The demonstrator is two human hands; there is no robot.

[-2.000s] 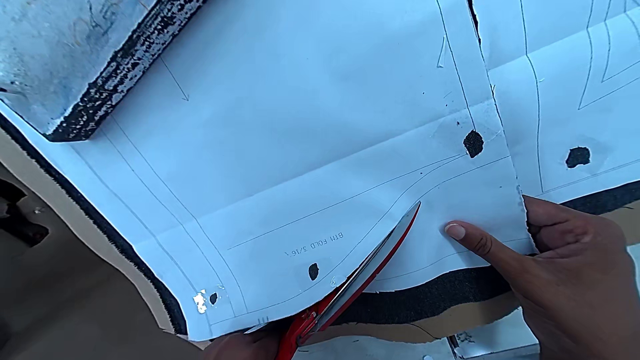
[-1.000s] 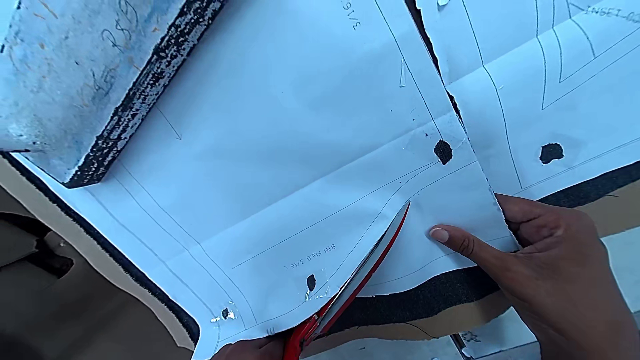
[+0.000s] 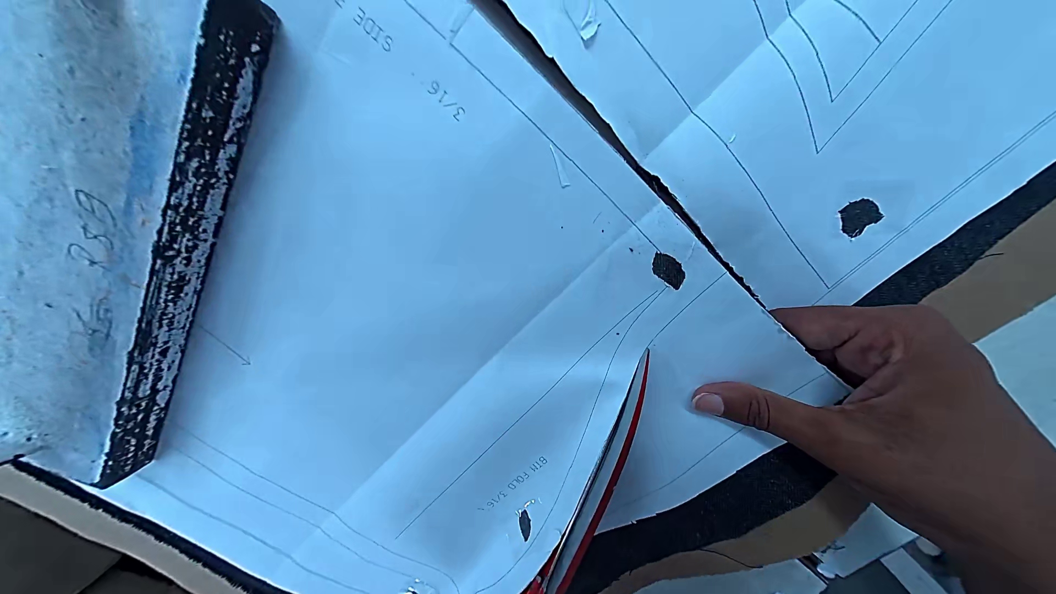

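A pair of red-edged scissors (image 3: 606,470) lies over a printed paper sewing pattern (image 3: 396,272), its blades nearly closed and the tip near a printed curved line. Its handles, and my left hand, are out of view below the bottom edge. My right hand (image 3: 874,404) pinches the pattern's right edge, thumb on top and fingers underneath, just right of the scissors' tip. Beneath the paper is dark fabric (image 3: 726,495), which also shows through holes in the paper.
A worn block-like weight (image 3: 91,231) with a dark side rests on the pattern at the left. A second pattern section (image 3: 742,74) lies at the upper right, across a narrow gap. Brown material (image 3: 767,532) shows under the dark fabric.
The view has turned and shifted, with the pattern now slanting more. The hand seen at the scissors' handles earlier is now out of frame. My right hand still holds the paper's edge.
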